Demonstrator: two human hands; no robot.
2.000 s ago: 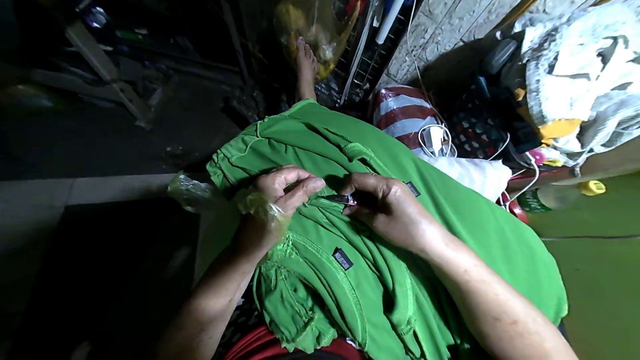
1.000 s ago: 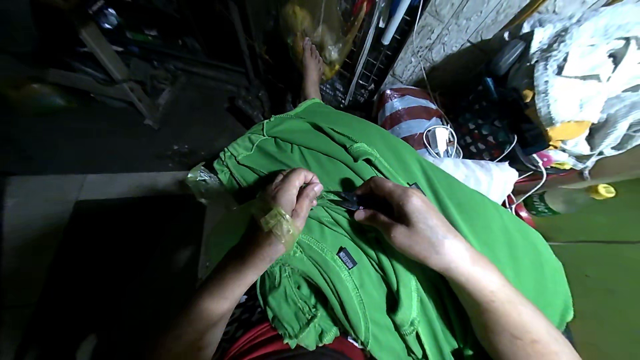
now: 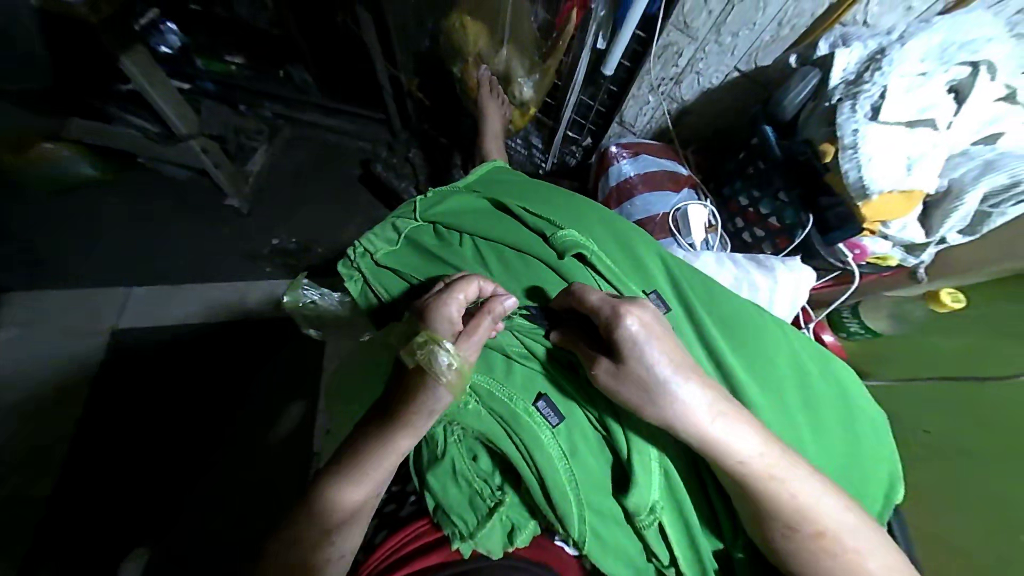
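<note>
Green garments lie in folds across my lap, with dark labels along their seams. My left hand pinches a bit of green fabric or thread between thumb and fingers. A clear yellowish plastic strip is wrapped about that wrist. Close on its right, my right hand is closed around a small dark tool, whose tip points at the pinched spot; its kind cannot be told, as the fingers hide most of it.
A bare foot rests beyond the cloth beside a plastic bag. At the right are a striped bundle, a white cable, white plastic sacks and a bottle with a yellow cap. Crumpled clear plastic hangs left of the garments.
Both hands stay close together over the same part of the green cloth, with slight shifts of the fingers. The metallic part of the tool seen two seconds ago is hidden now.
</note>
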